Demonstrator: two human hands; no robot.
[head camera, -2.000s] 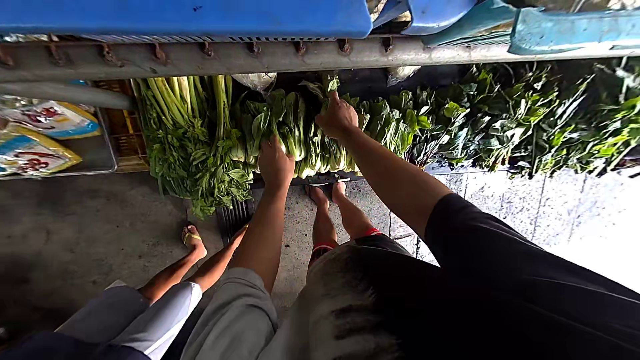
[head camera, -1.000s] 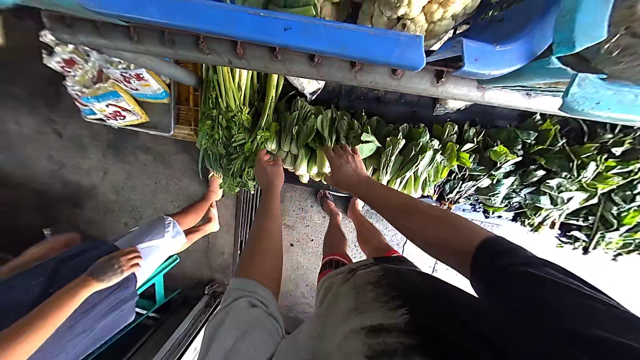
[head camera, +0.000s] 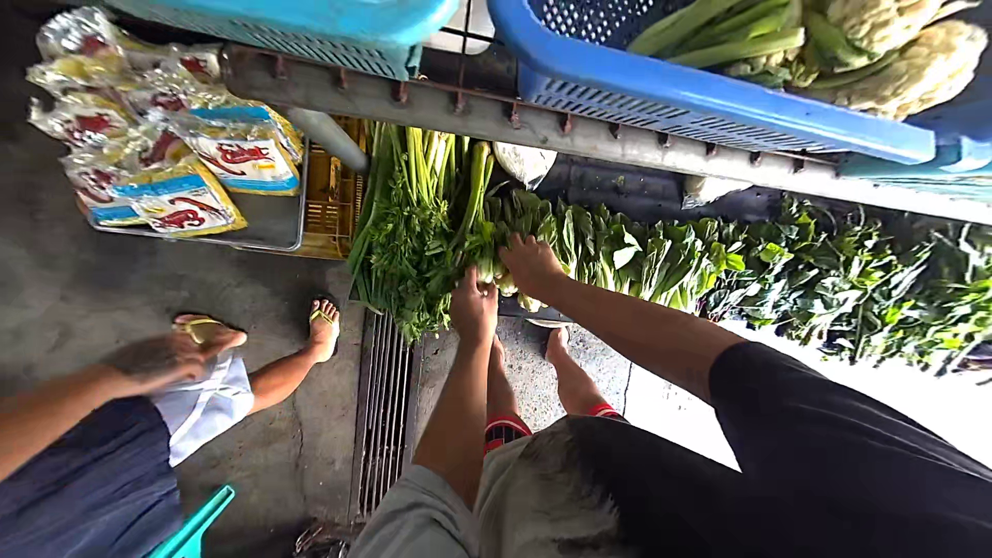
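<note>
My left hand (head camera: 474, 306) is at the near edge of the greens, its fingers at a pale stem base beside the leafy celery (head camera: 415, 240). To its right, my right hand (head camera: 533, 267) reaches palm down over the left end of a row of bok choy (head camera: 620, 252), touching leaves and white stalks. The fingertips of both hands are partly hidden among the greens, so a firm hold cannot be made out. Dark leafy greens (head camera: 852, 279) continue along the row to the right.
A metal rail (head camera: 573, 130) runs above the greens, with a blue basket (head camera: 721, 93) of cauliflower (head camera: 914, 62) over it. Packaged goods lie on a metal tray (head camera: 298, 225) beside a yellow crate (head camera: 329, 209). Another person's hand (head camera: 170, 360) is at lower left, near a floor grate (head camera: 385, 411).
My right hand has moved left along the bok choy, closer to my left hand. The other person's feet have moved. The view has shifted left.
</note>
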